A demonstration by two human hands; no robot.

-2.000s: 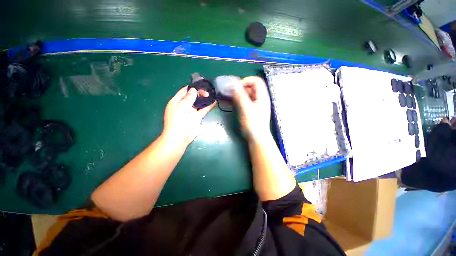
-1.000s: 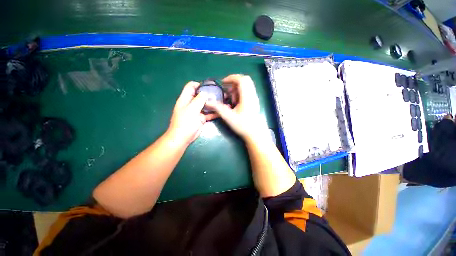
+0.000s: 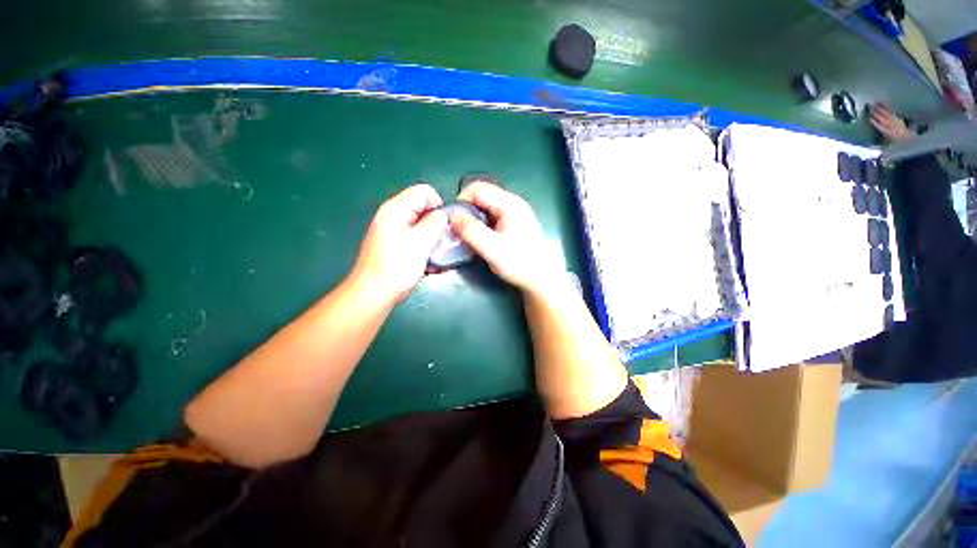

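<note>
A black ring-shaped housing with a pale disc (image 3: pixel 454 245) in it is between both hands, low over the green bench top. My left hand (image 3: pixel 399 244) holds its left side, with the thumb on the pale face. My right hand (image 3: pixel 508 238) holds its right side, with the thumb also on the pale face. A dark part shows just beyond the right fingers; I cannot tell whether it belongs to the housing. The fingers hide much of the rim.
A pile of black housings (image 3: pixel 77 398) lies at the left. A blue tray (image 3: pixel 677 340) with white contents and a white sheet (image 3: pixel 798 246) with black pads are at the right. Black pucks (image 3: pixel 573 50) sit on the green belt. An open box (image 3: pixel 811 428) is below; another person's hand (image 3: pixel 888 123) is far right.
The pale disc, earlier raised in my right hand, is now in the housing, with both thumbs on it. The hands have come lower over the bench. Another person's hand has appeared at the belt.
</note>
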